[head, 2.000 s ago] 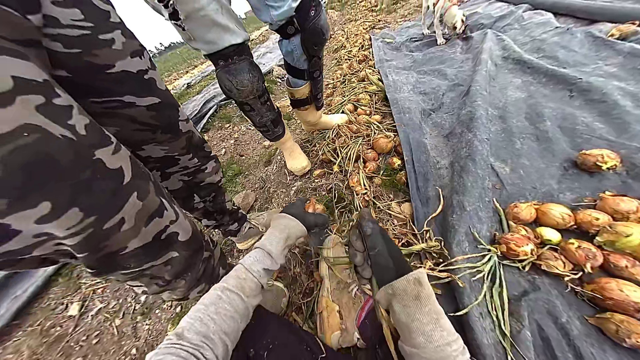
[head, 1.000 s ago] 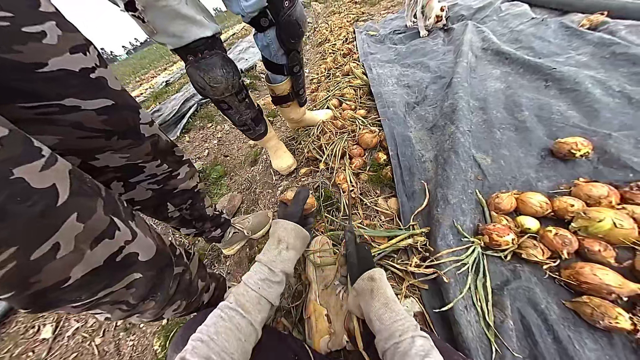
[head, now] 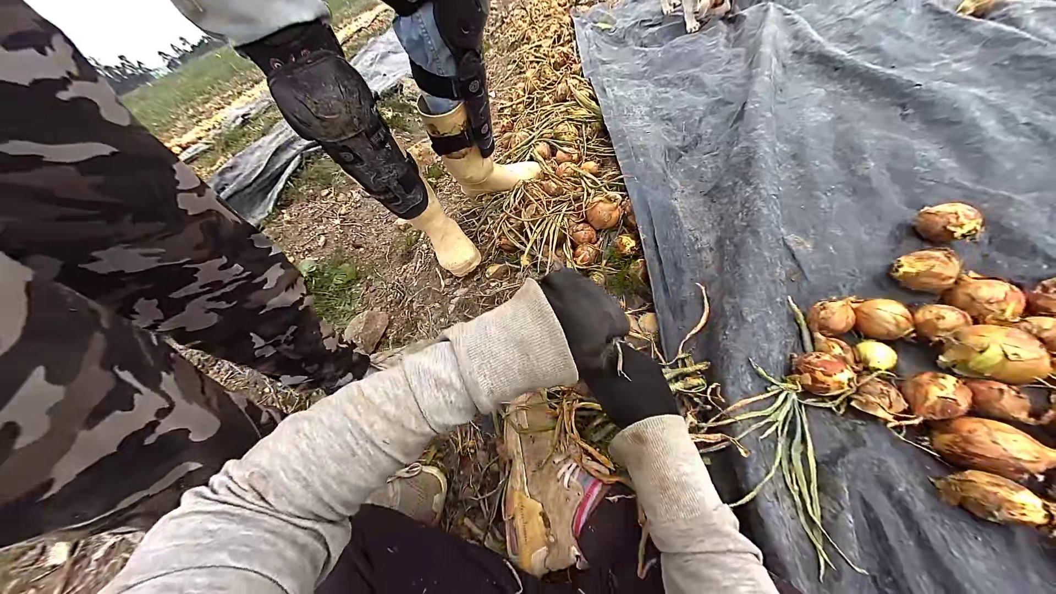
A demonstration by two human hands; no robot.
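Note:
My left hand (head: 584,318), in a black glove with a grey ribbed cuff, meets my right hand (head: 631,384), also black-gloved, above the onion row. The gloves touch and overlap, and what lies between their fingers is hidden. Thin dry stems stick out at the right glove. Below them is a worn tan shoe (head: 528,487) among dry onion leaves. Harvested onions (head: 936,396) lie on the dark plastic sheet (head: 726,165) at the right, one with long green leaves (head: 788,437) trailing off it.
A person in camouflage trousers (head: 124,272) stands close on the left. Ahead is another person with black knee guards (head: 322,95) and pale rubber boots (head: 450,235). Unsorted onions with dry tops (head: 586,214) line the sheet's edge. An animal's legs (head: 691,12) show at the top.
My hands, apart in the earlier frames, are now together. The onion seen at my left hand a second ago is hidden. Another onion lies at the upper edge of the group on the sheet.

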